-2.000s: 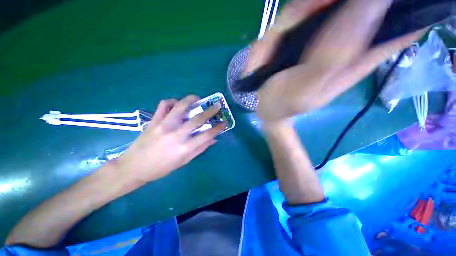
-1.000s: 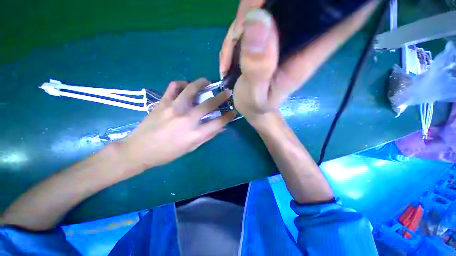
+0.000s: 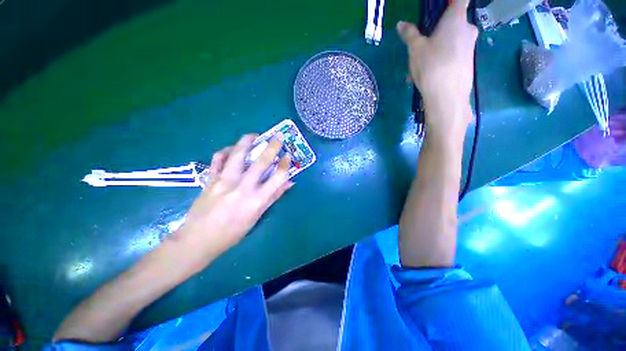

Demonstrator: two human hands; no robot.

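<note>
My left hand (image 3: 237, 188) lies over the device housing (image 3: 314, 157) and holds it on the table, its fingers across the white middle. The housing is a white rounded frame, face up, with a green circuit board (image 3: 294, 145) at its right end. White lead wires (image 3: 141, 177) trail left. The round screw tray (image 3: 335, 94), speckled silver, stands just beyond the housing. My right hand (image 3: 445, 58) is over the black electric screwdriver (image 3: 430, 15), thumb spread away from it; its fingertips are partly cut off by the top edge. The screwdriver's tip points towards me beside my wrist.
The black screwdriver cord (image 3: 476, 130) curves down past the table's front edge. White leads (image 3: 373, 22) lie at the top. A crumpled clear bag (image 3: 583, 51) and more white leads (image 3: 596, 103) are at the right. Part of a person in pink (image 3: 604, 147) shows at the right edge.
My right hand and the screwdriver have moved from the housing to the upper right, and the thumb has spread. The tray and circuit board are uncovered. My left hand remains on the housing.
</note>
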